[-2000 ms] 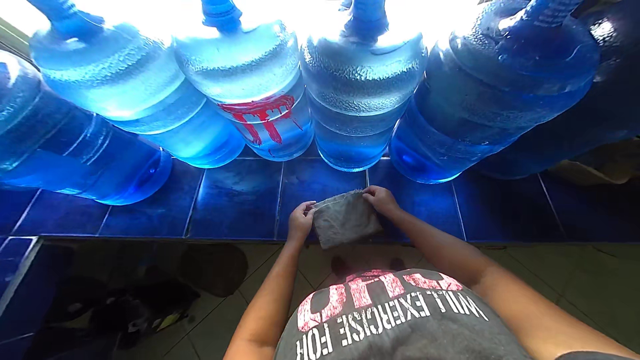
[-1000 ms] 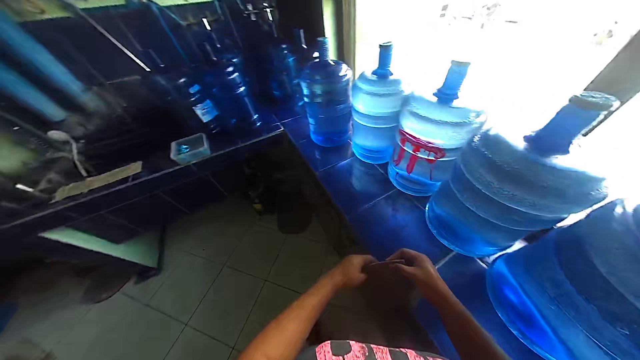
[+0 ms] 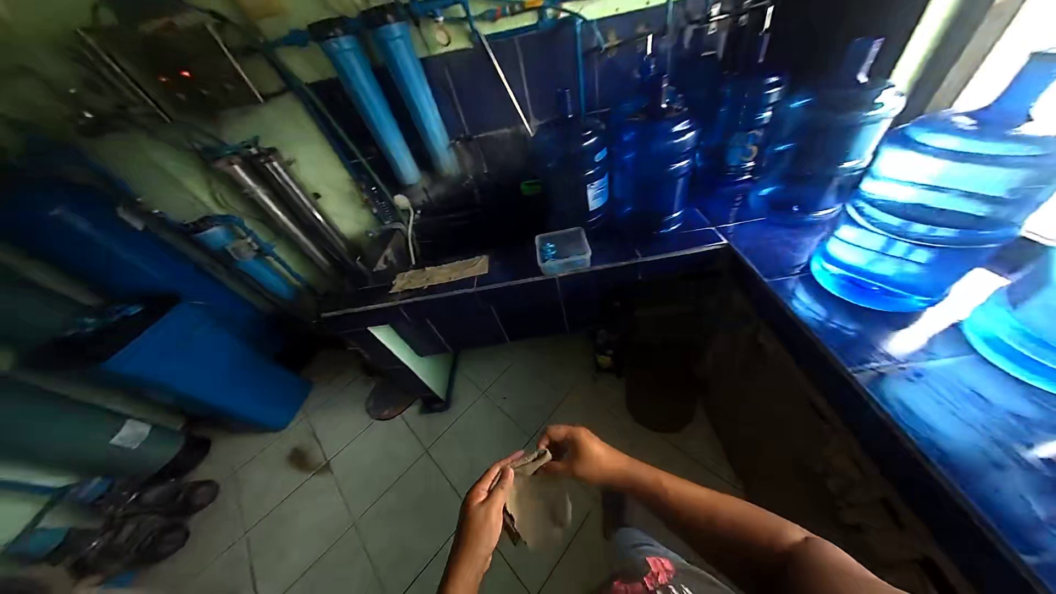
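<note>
A small greyish-brown cloth (image 3: 536, 503) hangs between my two hands over the tiled floor, its lower part blurred. My left hand (image 3: 487, 503) grips its left edge between thumb and fingers. My right hand (image 3: 582, 454) pinches its upper right corner. Blue plastic water jugs (image 3: 924, 206) stand on the blue-tiled counter (image 3: 916, 396) at the right, and darker jugs (image 3: 660, 165) stand at the back. On the back counter a clear plastic tub (image 3: 563, 252) holds small blue items, and a tan cloth (image 3: 440, 274) lies flat left of it.
Blue filter housings (image 3: 371, 99) and steel tubes (image 3: 289, 206) are mounted on the back wall. A large blue bin (image 3: 206, 363), a green cylinder (image 3: 82, 429) and dark shoes (image 3: 157, 520) are at the left. A dark bucket (image 3: 660, 379) stands beneath the counter corner.
The view has swung left from the row of jugs to the back counter and floor. The cloth, spread before the jugs two seconds ago, is now over the floor, still in both hands.
</note>
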